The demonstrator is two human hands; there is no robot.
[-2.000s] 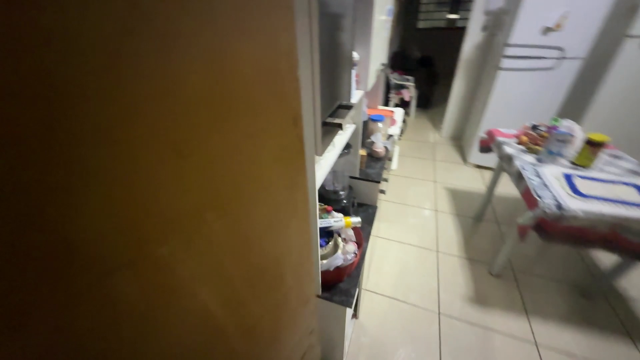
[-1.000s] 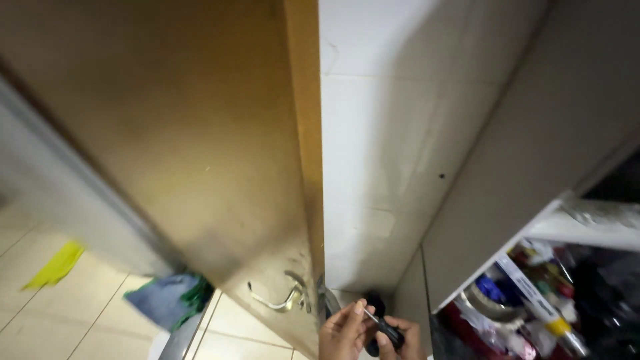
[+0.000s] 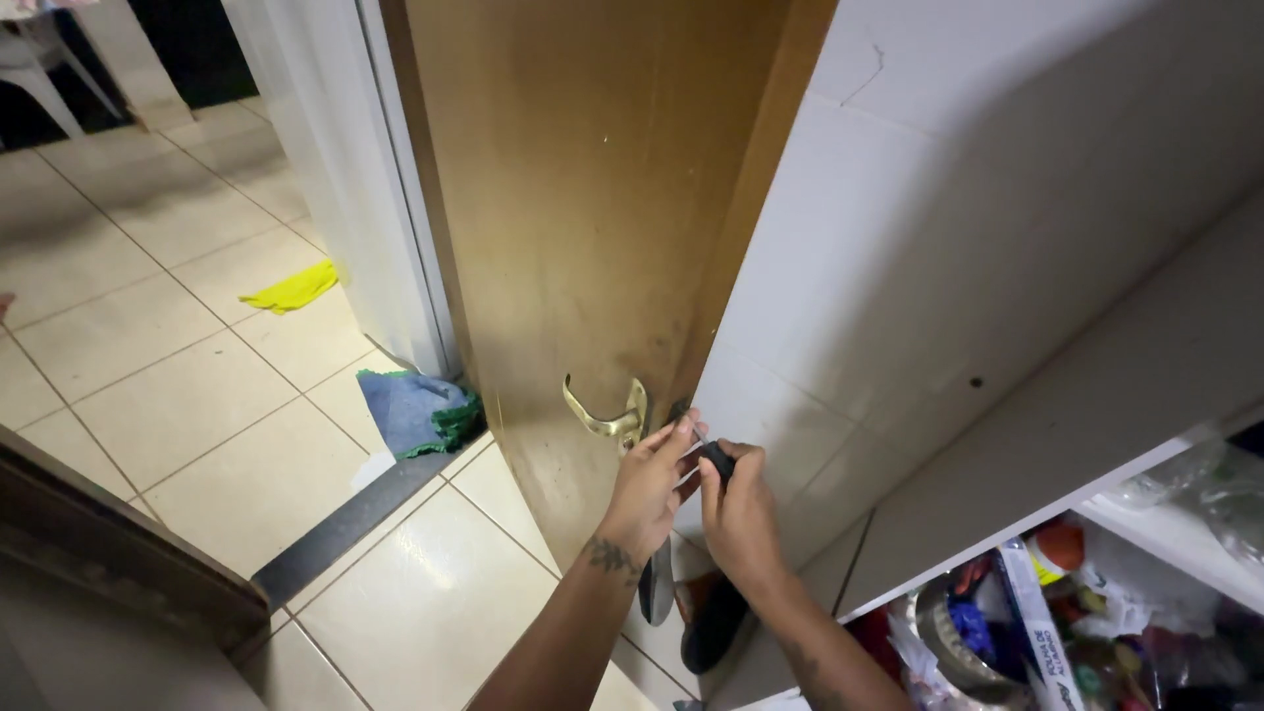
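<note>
A wooden door (image 3: 592, 247) stands open beside a white tiled wall, with a brass lever handle (image 3: 614, 413) low on its face. At the door's edge, by the dark metal lock (image 3: 678, 409), are both hands. My right hand (image 3: 733, 494) is closed around the black handle of a screwdriver (image 3: 719, 459), whose thin shaft points up and left toward the door edge. My left hand (image 3: 654, 479) has its fingertips around the shaft's tip, close to the lock; whether they pinch the shaft, a screw or the door edge cannot be told.
A blue cloth with green trim (image 3: 410, 410) lies at the door frame's foot, and a yellow cloth (image 3: 291, 288) on the floor tiles beyond. At lower right, a shelf unit (image 3: 1027, 504) holds a foil box (image 3: 1037, 622) and bags. A dark shoe (image 3: 713, 624) is below my hands.
The view has swung from the room with the table down to the door and lock. Both hands, out of sight two seconds ago, have moved up to the door edge with the screwdriver since one second ago.
</note>
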